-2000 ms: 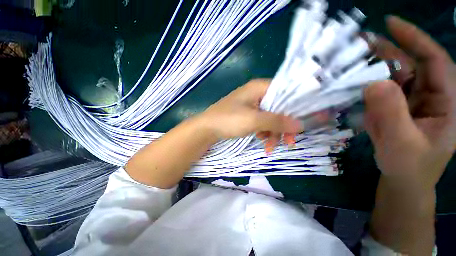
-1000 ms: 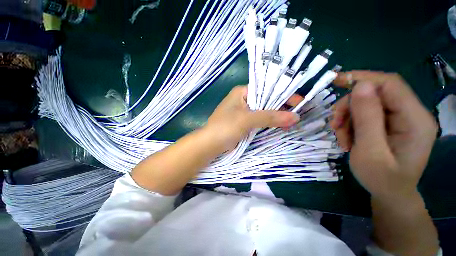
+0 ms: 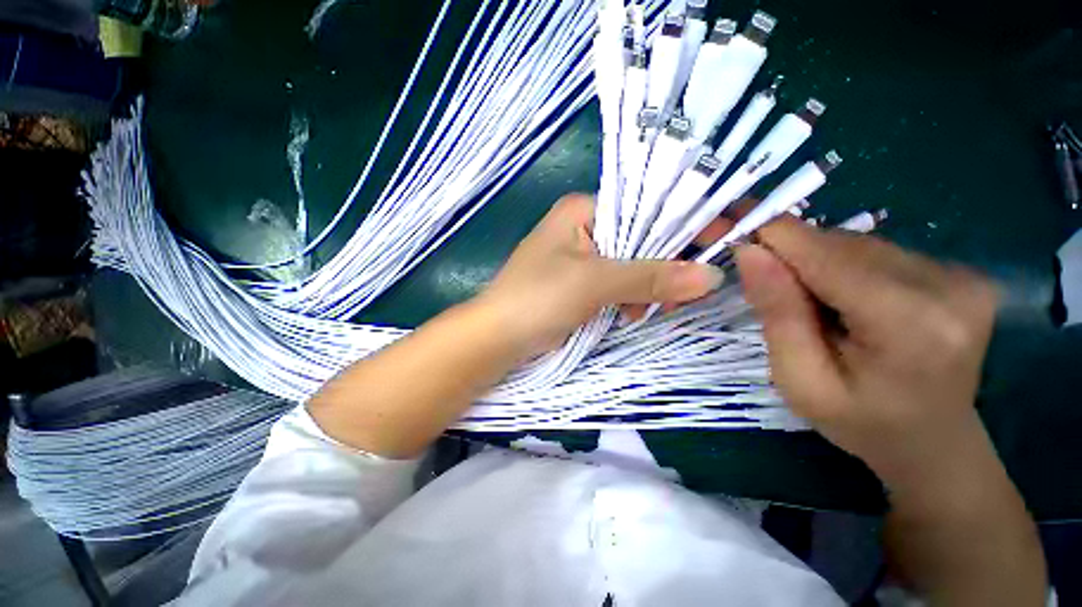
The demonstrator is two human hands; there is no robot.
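Note:
My left hand [image 3: 593,279] is closed around a bunch of white charging cables, with the plug ends fanned upward and to the right. The plugs [image 3: 724,89] have white housings and small silver metal tips. My right hand [image 3: 860,320] is at the right side of the fan, thumb and forefinger close together by the lowest plugs. Whether they pinch a cable is not clear. Another plug tip [image 3: 872,221] shows just above that hand. A cable bundle [image 3: 664,397] lies under my hands, its plug ends partly hidden behind my right hand.
The bundle curves left across the dark green table [image 3: 475,243]. A second group of cables [image 3: 475,131] runs to the far edge. A clear plastic scrap [image 3: 297,178] lies beside them. Hanging cables [image 3: 131,468] are at lower left. A slim tool [image 3: 1067,166] and white scrap [image 3: 1073,279] are at right.
My right hand was blurred and raised at the far right; it has come down and left to the fan's lower right side. The held bunch has sharpened and opened out in view.

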